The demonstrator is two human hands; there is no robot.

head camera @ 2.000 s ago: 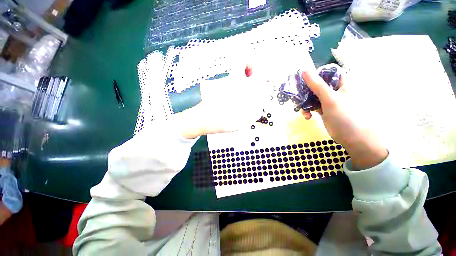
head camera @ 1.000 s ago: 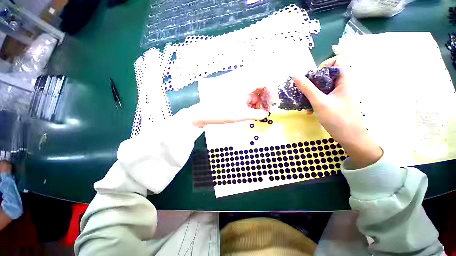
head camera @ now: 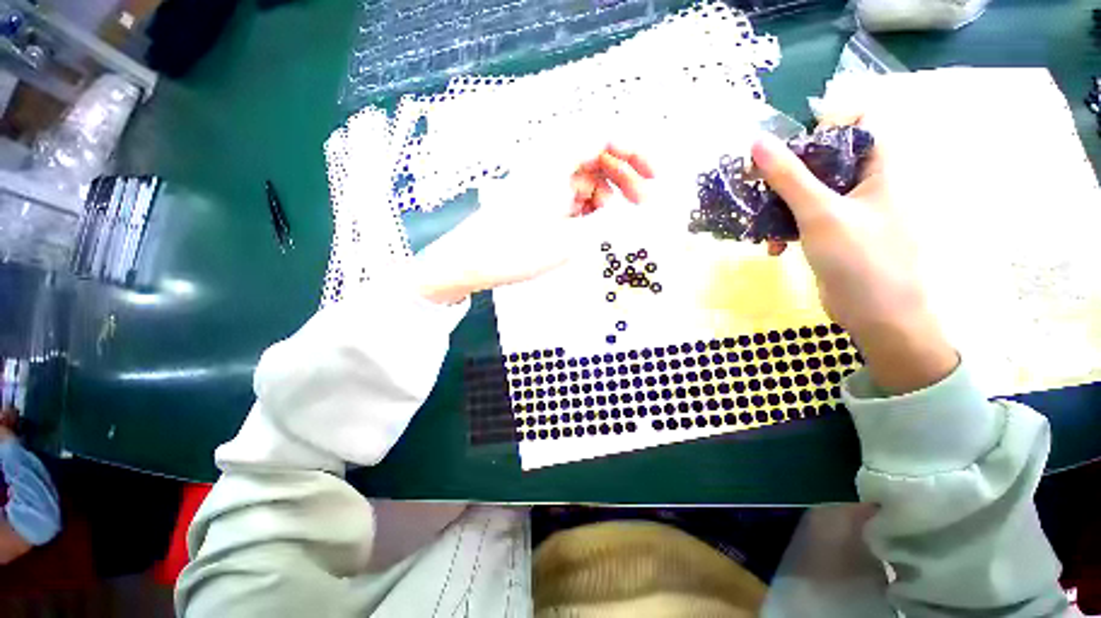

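Observation:
My right hand (head camera: 851, 242) holds a small clear plastic bag of black round pieces (head camera: 743, 203) above the pale yellow work sheet (head camera: 743, 290). My left hand (head camera: 568, 223) is over the left part of the sheet, fingertips curled and reddish; glare washes out most of it, and whether it holds anything cannot be told. A loose cluster of black rings (head camera: 630, 275) lies on the sheet below the left fingertips. Rows of placed black pieces (head camera: 676, 384) run along the sheet's near edge, with a small gap in the lowest row.
White perforated strips (head camera: 362, 205) lie left of and behind the sheet. A clear ribbed tray (head camera: 459, 48) is at the back. A second pale sheet (head camera: 1026, 242) is at right. A thin black tool (head camera: 278, 217) lies at left. Another person's blue sleeve (head camera: 27, 495) shows at far left.
My left hand has moved back from the cluster, which now has more rings than before. My right hand with the bag has shifted slightly right and away from me.

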